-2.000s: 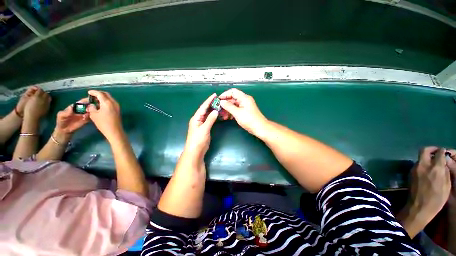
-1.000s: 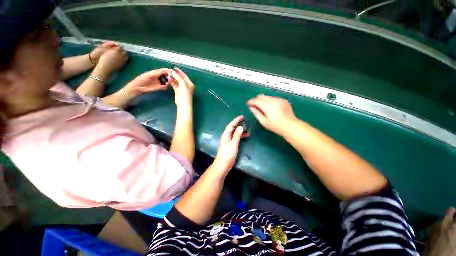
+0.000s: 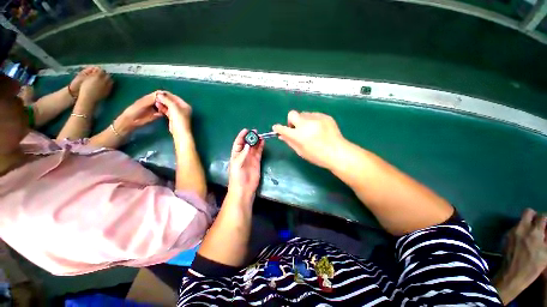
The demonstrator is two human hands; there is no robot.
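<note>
My left hand [image 3: 245, 163] holds a small black device housing [image 3: 252, 138] in its fingertips, face up, with a green and pale inside showing. My right hand [image 3: 310, 137] is to the right of it and holds thin silver tweezers [image 3: 268, 135] between thumb and fingers. The tweezers point left and their tips reach the housing's right edge; whether they touch inside cannot be told. Both hands are above the green bench surface [image 3: 384, 150].
A small green circuit board [image 3: 366, 90] lies on the white rail [image 3: 288, 82] beyond my hands. A person in pink [image 3: 102, 204] sits close on my left, hands over the bench. Another person's hands [image 3: 90, 84] are farther left. A hand [image 3: 523, 255] shows at the right edge.
The tweezers that lay on the bench are now in my right hand, at the housing. My left hand still holds the housing. The view has turned left, then partly back.
</note>
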